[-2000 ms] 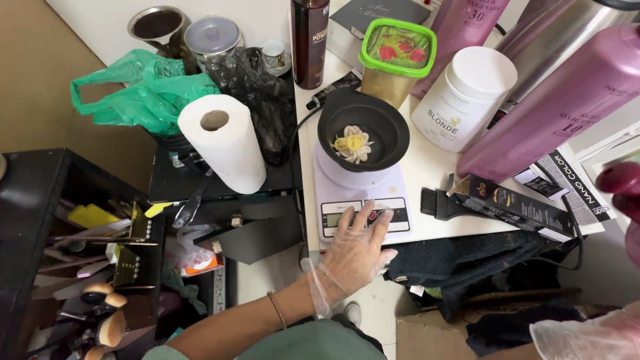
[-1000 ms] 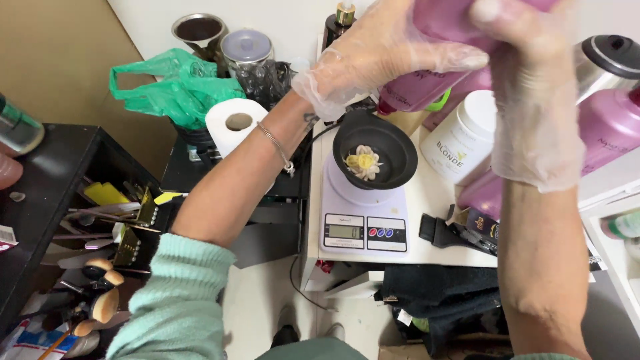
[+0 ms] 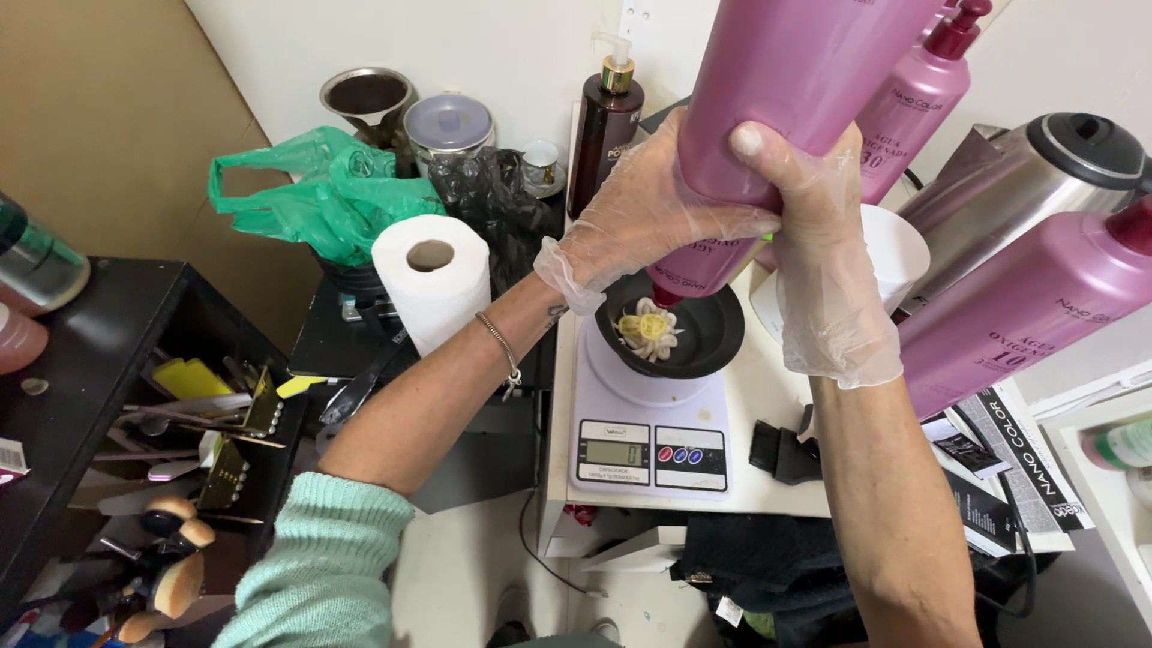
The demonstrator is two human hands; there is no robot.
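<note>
Upside down between both hands is a large pink plastic bottle of oxidant [image 3: 774,81]. My left hand [image 3: 643,211], in a clear disposable glove, grips its lower side. Around its other side wraps my right hand [image 3: 805,189], gloved too. The bottle's dark red tip points down into a black mixing bowl [image 3: 711,337], just above squeezed-out cream, white and yellow [image 3: 650,331]. Whether liquid flows cannot be seen. Beneath the bowl is a white digital kitchen scale [image 3: 652,450], its display reading 0. A black tint brush [image 3: 785,452] lies right of the scale.
Left of the scale stand a paper towel roll [image 3: 432,279], a green plastic bag [image 3: 333,193] and a dark pump bottle [image 3: 605,130]. To the right are another pink bottle [image 3: 1026,315], a steel thermos jug [image 3: 999,198] and a white tub [image 3: 891,247]. Makeup brushes [image 3: 175,576] fill the black shelf.
Two seconds ago my left hand was on the scale's buttons. Since then, both hands have taken hold of the pink bottle and tipped it, and its tip is now lower over the bowl.
</note>
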